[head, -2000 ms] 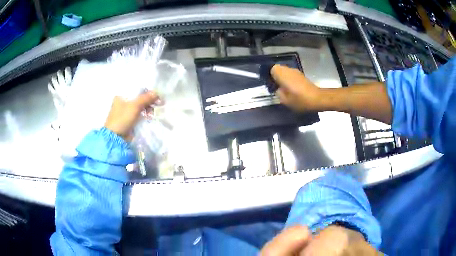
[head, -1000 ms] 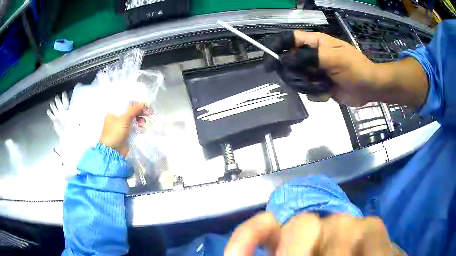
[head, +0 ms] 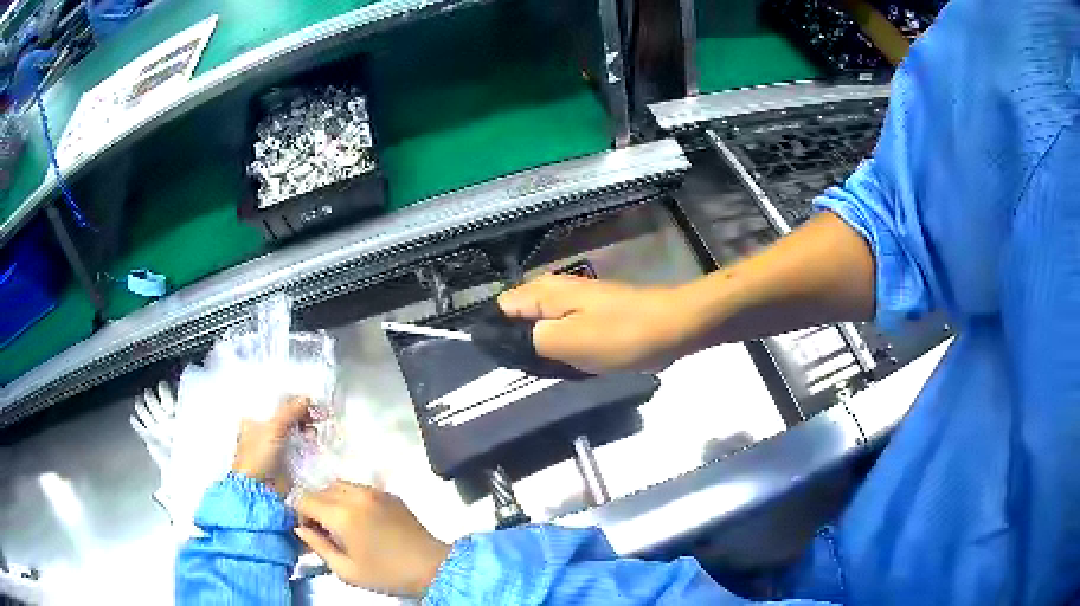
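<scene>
My left hand (head: 270,447) is closed on a bunched clear plastic bag (head: 317,438) at the left. My right hand (head: 373,539) is just below and to the right of it, fingertips at the bag's lower part; I cannot tell whether they grip it. A shallow black tray (head: 462,444) lies in the middle, with several thin white strips (head: 486,394) in it. Another worker's hand (head: 616,326) holds a black pad (head: 509,337) over the tray, with a white strip (head: 426,331) at its left end.
A large white bag (head: 219,408) lies under and behind my left hand, with a white glove (head: 156,417) beside it. A black parts bin (head: 314,211) of small silvery pieces stands on the green shelf (head: 497,95). A dark panel (head: 788,154) lies at the right. The neighbour's arm crosses from the right.
The view has shifted, showing more shelf. My right hand has moved from the bottom middle up-left to the bag. The neighbour's hand has lowered the strip and pad to the tray.
</scene>
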